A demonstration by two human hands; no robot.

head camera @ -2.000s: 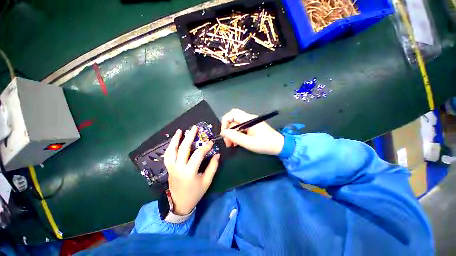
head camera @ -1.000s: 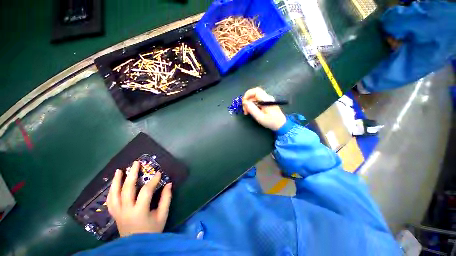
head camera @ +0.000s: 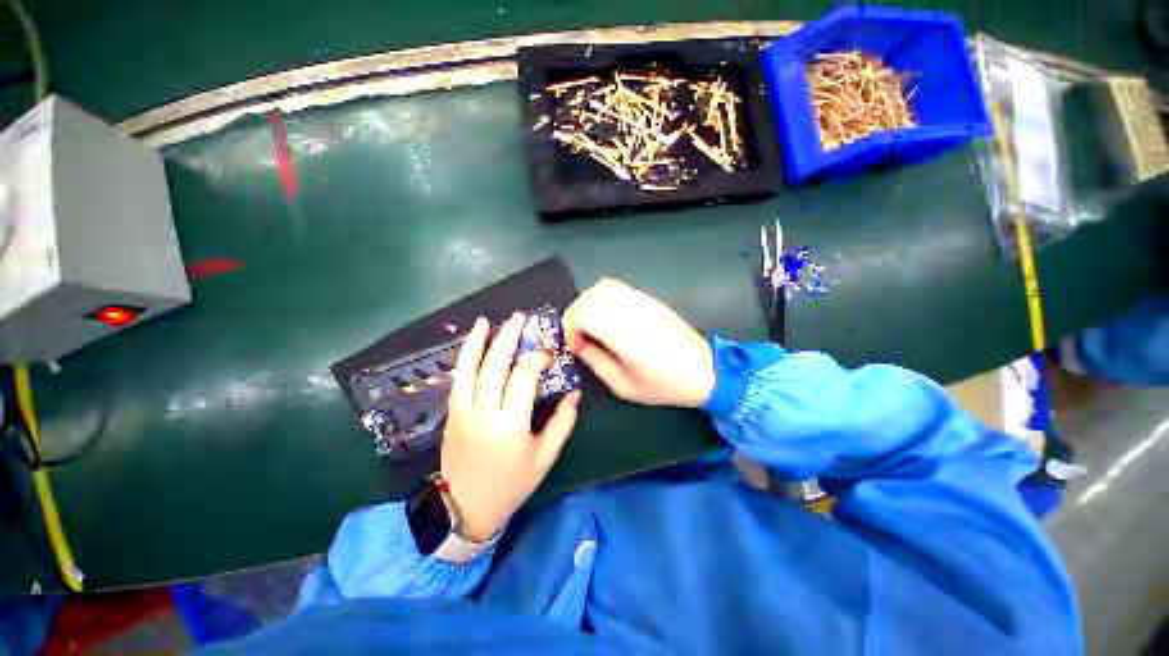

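Observation:
An open phone body point(head camera: 408, 395) lies slanted on a flat black foam pad point(head camera: 442, 323). Its shiny main board point(head camera: 555, 369) is at the right end. My left hand point(head camera: 497, 429) lies over the phone body and board, fingers spread, holding it down. My right hand point(head camera: 637, 344) is at the board's right end, fingers bent together; whether something small is between them is hidden. Tweezers point(head camera: 776, 276) lie on the green mat, prongs pointing away, beside a pile of blue film scraps point(head camera: 801, 272).
A black foam tray point(head camera: 564, 192) of pale-gold strips stands behind, with a blue bin point(head camera: 885, 151) of tan strips right of it. A grey-white box point(head camera: 109, 218) with a red switch is at left. Clear plastic bags point(head camera: 1036, 154) lie far right. Another person's blue sleeve point(head camera: 1126, 349) shows at the right edge.
My right hand has left the scrap pile and returned to the board's right end. The dark tool it held is out of it; tweezers now lie by the scraps. The view has swung back left.

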